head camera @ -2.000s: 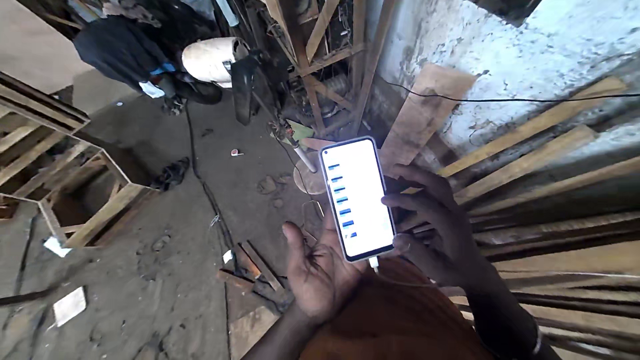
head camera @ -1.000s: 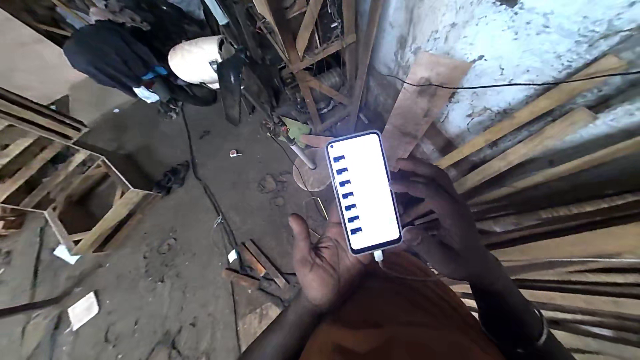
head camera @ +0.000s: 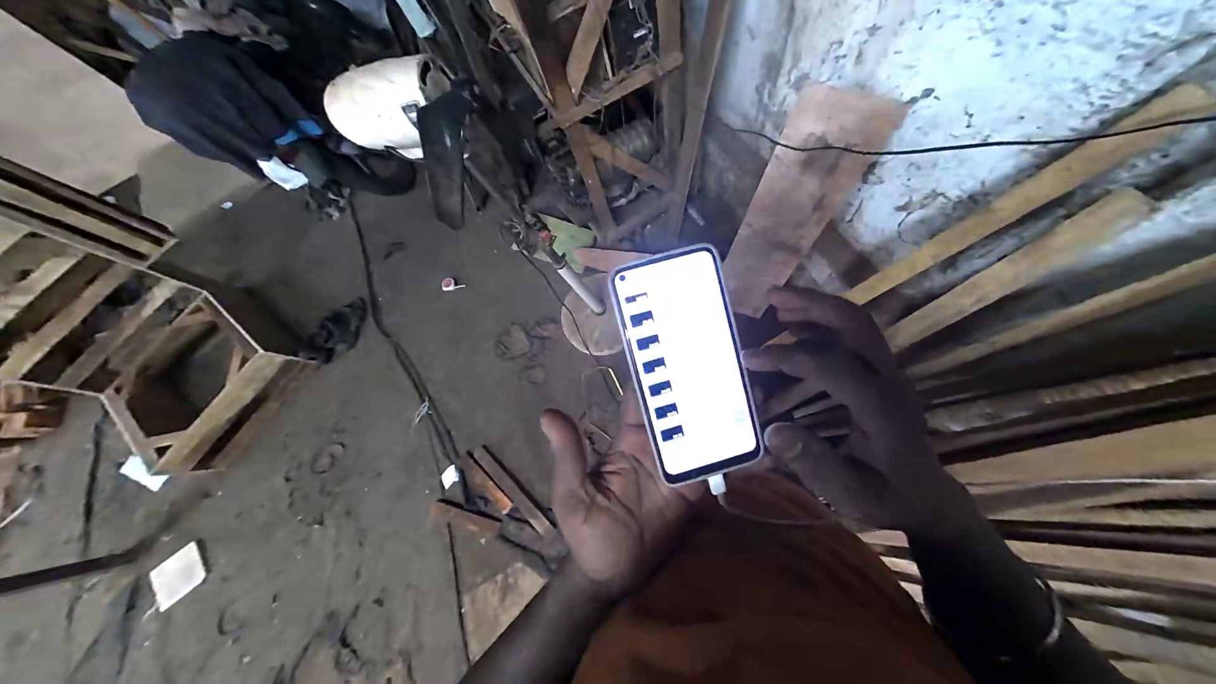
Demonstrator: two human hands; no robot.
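Observation:
A smartphone (head camera: 691,366) with a bright, mostly white screen and a column of dark blue marks lies tilted over my left hand (head camera: 617,503). That hand is palm up under the phone's lower left part, its thumb sticking out to the left, its other fingers mostly hidden behind the phone. A white cable plug (head camera: 717,484) sits in the phone's bottom edge. At the phone's right side is my right hand (head camera: 855,408), fingers bent and apart, the fingertips close to its edge; whether they touch it I cannot tell. A bracelet (head camera: 1053,613) circles the right wrist.
Long wooden planks (head camera: 1092,456) lean on the peeling wall (head camera: 1007,85) at right. A wooden frame (head camera: 209,408) stands at left. Wood offcuts (head camera: 508,489) and a black cable (head camera: 380,328) lie on the dirt floor. A white container (head camera: 375,103) and dark cloth (head camera: 204,100) are at upper left.
The list on the phone's screen has shifted since the earliest frame. The phone is held in the same way, and both hands have barely moved.

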